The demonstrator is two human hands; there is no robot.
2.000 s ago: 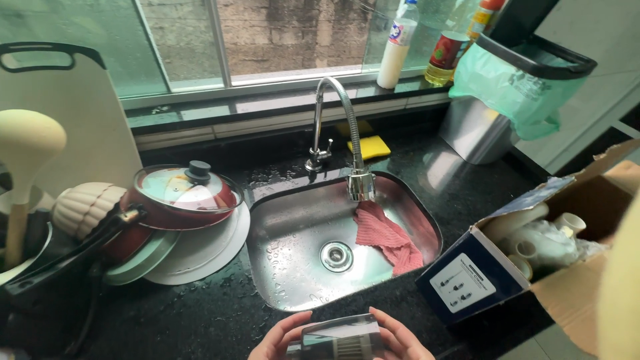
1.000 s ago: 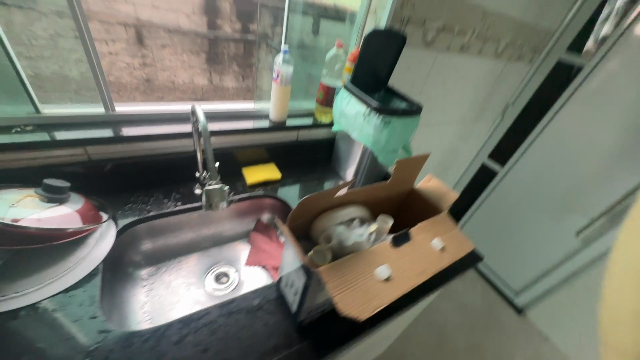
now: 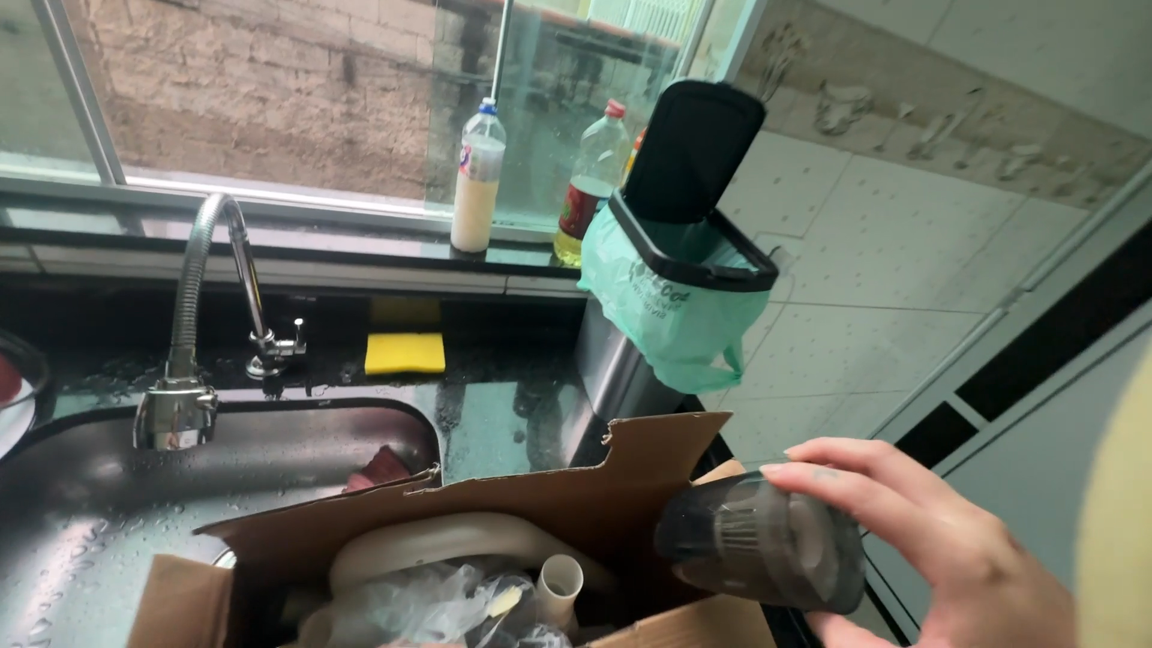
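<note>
My right hand (image 3: pixel 927 540) grips a smoky translucent plastic container (image 3: pixel 765 540) with a pleated part inside, at the lower right. The container is tilted over the right end of an open cardboard box (image 3: pixel 522 490). Inside the box lie a white curved plastic part (image 3: pixel 441 540), a short white tube (image 3: pixel 560 580) and crumpled clear plastic wrapping (image 3: pixel 423 603). My left hand is out of view.
Left of the box is a steel sink (image 3: pixel 90 522) with a chrome faucet (image 3: pixel 184 360) and a red cloth (image 3: pixel 382 468). Behind are a yellow sponge (image 3: pixel 405 353), bottles (image 3: pixel 477 184) on the sill and an open lidded bin with a green bag (image 3: pixel 666 315).
Two seconds ago both hands held the container in front of the sink; now my right hand holds it at the box's right end. The view has swung right.
</note>
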